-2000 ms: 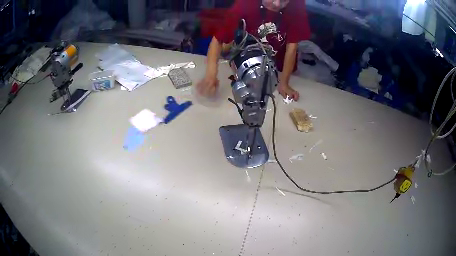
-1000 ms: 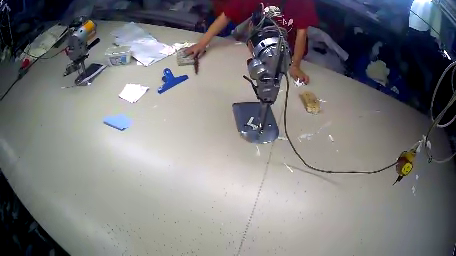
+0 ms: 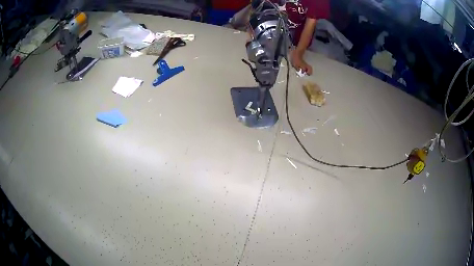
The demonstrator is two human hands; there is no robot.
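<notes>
Neither of my hands is in view. Nearest in front of me is the pale cutting table (image 3: 182, 197), with dark specks and a thin dotted seam. A straight-knife cutting machine (image 3: 267, 47) stands upright on its dark base plate (image 3: 254, 106) near the table's middle. To its left lie a light blue slip (image 3: 111, 118), a white paper piece (image 3: 127, 86) and a bright blue clamp (image 3: 167, 73). Dark shears (image 3: 169, 49) rest on a grey speckled block behind the clamp. A tan block (image 3: 314, 94) lies right of the machine.
A person in a red shirt (image 3: 316, 10) stands opposite, one hand on the table. A second cutting machine (image 3: 68, 41), a clear plastic box (image 3: 112, 49) and white sheets (image 3: 126, 30) are at back left. A dark cord runs to a yellow-black connector (image 3: 416, 162) at right. White scraps lie around.
The other person's hand has left the grey block, where the shears now lie. The view first shifted so table things moved up, then slightly left and up again.
</notes>
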